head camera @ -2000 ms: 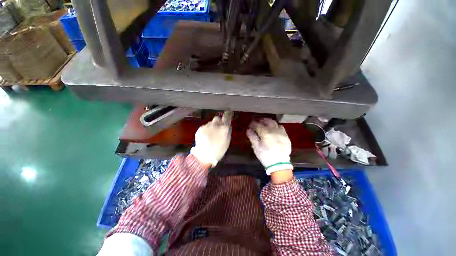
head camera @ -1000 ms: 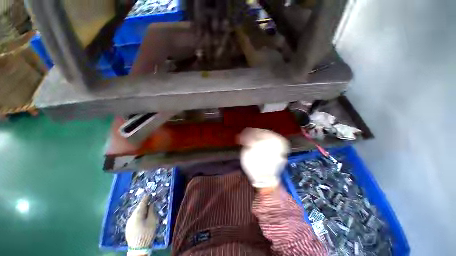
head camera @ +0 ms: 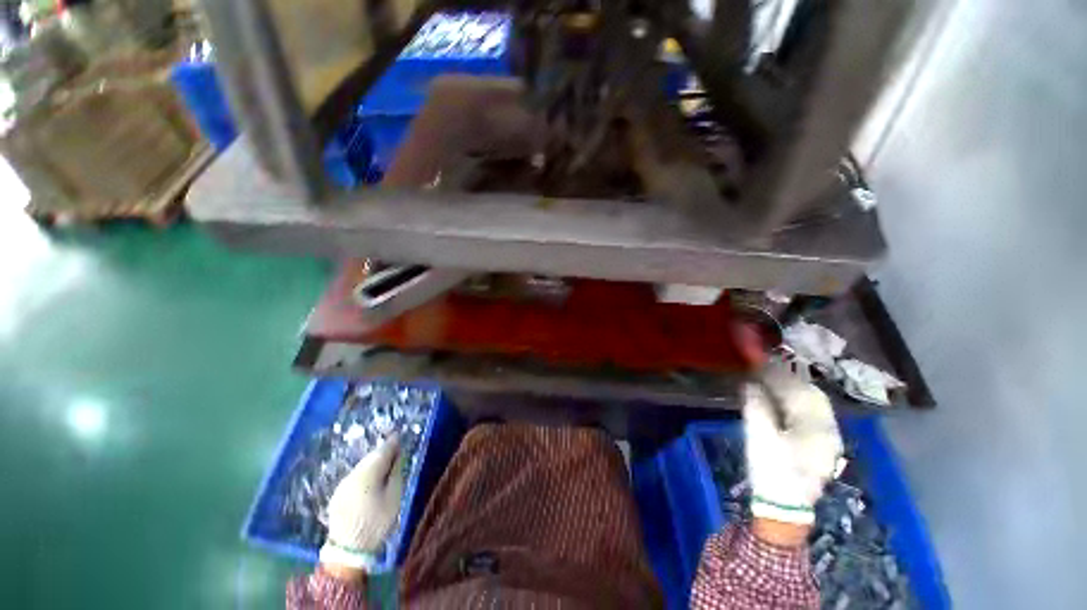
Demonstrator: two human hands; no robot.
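My left hand (head camera: pixel 365 506), in a white knit glove, is over the left blue crate (head camera: pixel 277 459); its fingers point into the heap of small silver-grey metal parts (head camera: pixel 379 411). Whether it holds a part cannot be told. My right hand (head camera: pixel 789 441), gloved too, is at the right end of the table, above the right blue crate (head camera: pixel 900 500) of darker grey parts (head camera: pixel 861 542). Its fingers are closed on a thin red-handled brush (head camera: pixel 750 343), blurred, beside the round cup (head camera: pixel 763 319). The die is hidden behind the press frame.
The thick grey press frame bar (head camera: pixel 536 238) crosses above the red-brown table (head camera: pixel 560 328). A slotted metal arm (head camera: pixel 399 286) is at the table's left. A white block (head camera: pixel 689 293) and crumpled white rags (head camera: pixel 840 358) are at its right. More blue crates (head camera: pixel 435 78) stand behind.
My left hand has gone from the table's middle to the left crate. My right hand has moved right from the table's middle and taken hold of the brush. The view has shifted.
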